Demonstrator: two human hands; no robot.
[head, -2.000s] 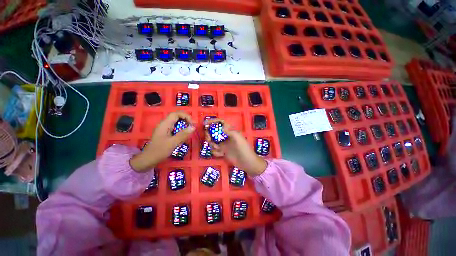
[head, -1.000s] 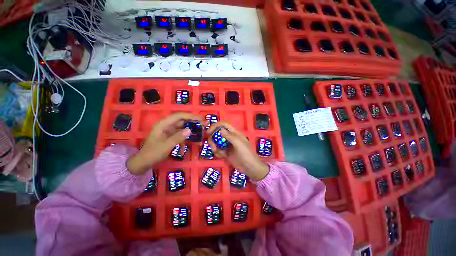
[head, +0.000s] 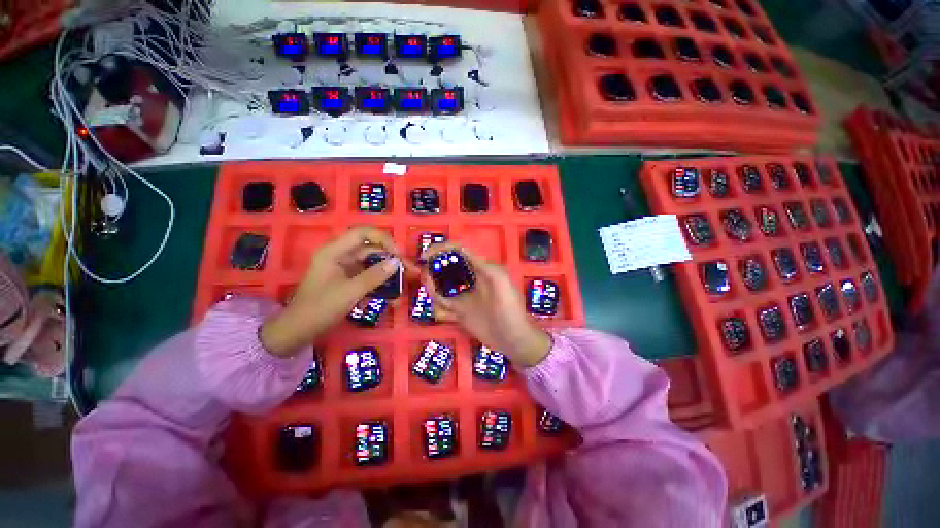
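My left hand (head: 335, 289) holds a smartwatch body (head: 385, 278) with a mostly dark screen, its thumb on the face. My right hand (head: 482, 302) holds a second smartwatch body (head: 450, 274), its dark screen showing a few white dots. Both hands are over the middle of the red-orange working tray (head: 340, 413). Its pockets hold dark watches in the upper rows and watches with lit digits in the lower rows. The hands and sleeves hide some pockets.
A side tray (head: 711, 340) of watches lies right, with a paper slip (head: 645, 244) at its left edge. Stacked trays (head: 680, 131) stand at the far right. Charging watches (head: 371, 100) glow on a white sheet (head: 505, 83). Cables (head: 144, 206) tangle at left. Green mat (head: 598, 309) shows between trays.
The watch in my right hand has gone from a coloured dot cluster to a few white dots and faces up more. The left watch went from lit dots to mostly dark, and has tilted.
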